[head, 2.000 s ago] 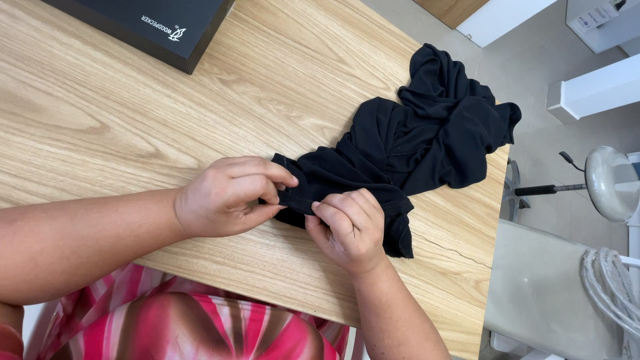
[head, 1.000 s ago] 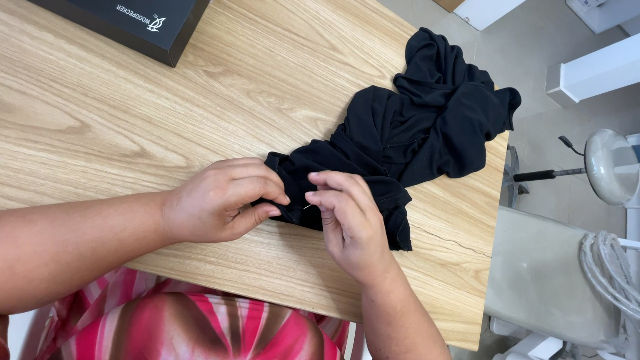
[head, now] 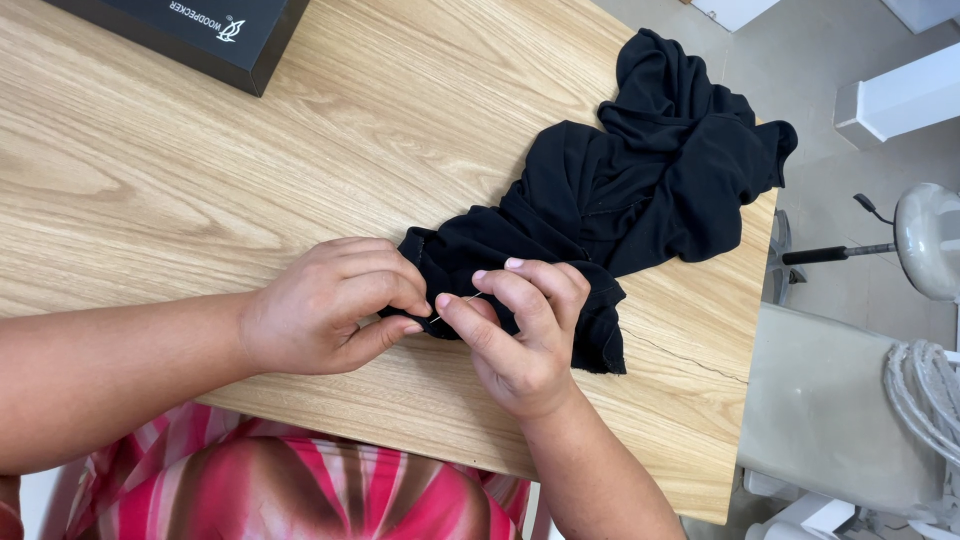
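Note:
A crumpled black fabric garment (head: 600, 187) lies across the wood-grain table (head: 225, 165), running from my hands toward the upper right corner. My left hand (head: 341, 304) pinches the garment's near left edge between thumb and fingers. Beside it, my right hand (head: 517, 322) grips a thin sewing needle (head: 474, 297) between thumb and fingers, its tip side pointing at the cloth by my left fingertips. Whether the needle's tip is inside the cloth cannot be seen. A dark thread (head: 682, 358) trails over the table to the right of the garment.
A black box (head: 217, 37) with a Woodpecker logo is at the upper left. Beyond the table's right edge are a grey stool seat (head: 930, 240), a pale grey surface (head: 832, 405), and a coiled clear hose (head: 919, 382). White furniture legs (head: 900, 97) stand on the floor.
My right hand has turned and its fingers have changed their hold; the needle now shows between them. My left hand has stayed at the garment's edge.

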